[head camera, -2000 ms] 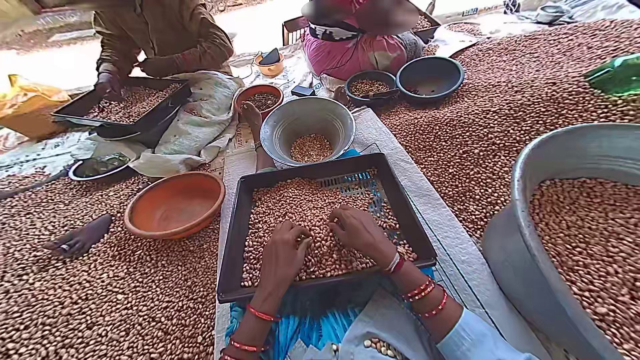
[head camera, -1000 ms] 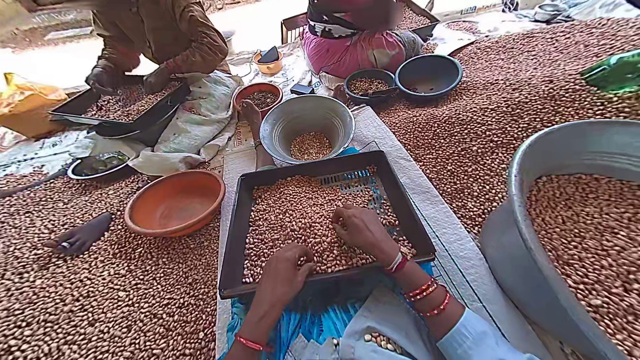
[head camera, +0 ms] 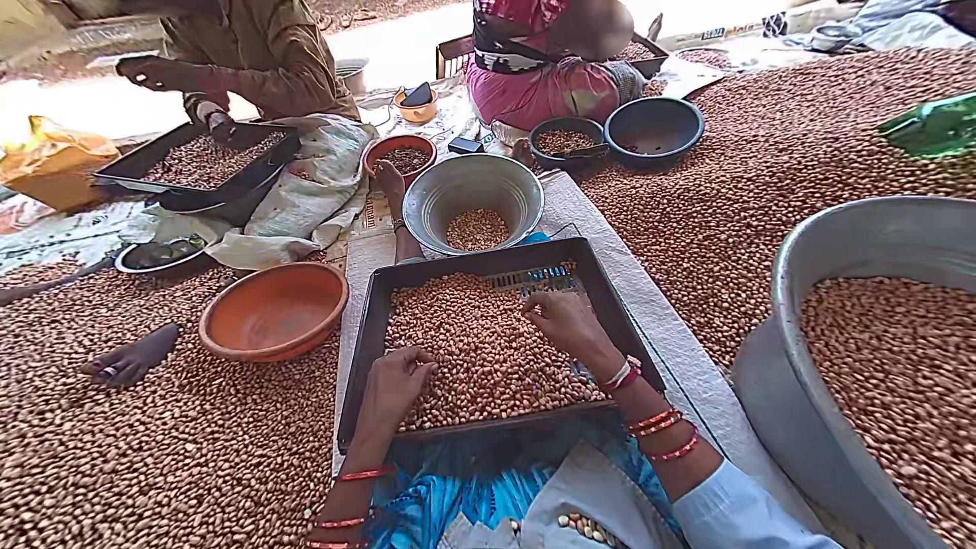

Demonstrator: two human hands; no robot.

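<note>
A black slotted plastic tray [head camera: 354, 366] lies before me, holding a layer of brown nuts or beans [head camera: 488, 351]. My left hand [head camera: 400, 381] is over the tray's left part, thumb and fingertips bent together at the nuts; whether it pinches one cannot be told. My right hand [head camera: 568, 324] hovers over the right part near the bare slots, its fingers curled; anything between them is hidden. Just beyond the tray stands a metal basin [head camera: 427, 202] with paler pieces at its bottom. Some pale nuts [head camera: 587, 528] lie in a fold of grey cloth on my lap.
An orange clay-coloured bowl [head camera: 274, 309] stands left of the tray, near a bare foot [head camera: 136, 355]. A large metal tub [head camera: 789, 366] of nuts is at the right. Nuts are heaped on both sides. Two people sit beyond, one at another black tray [head camera: 122, 164].
My hands have moved apart over the tray, the left toward its left side. The person at the back left has raised one hand from their tray.
</note>
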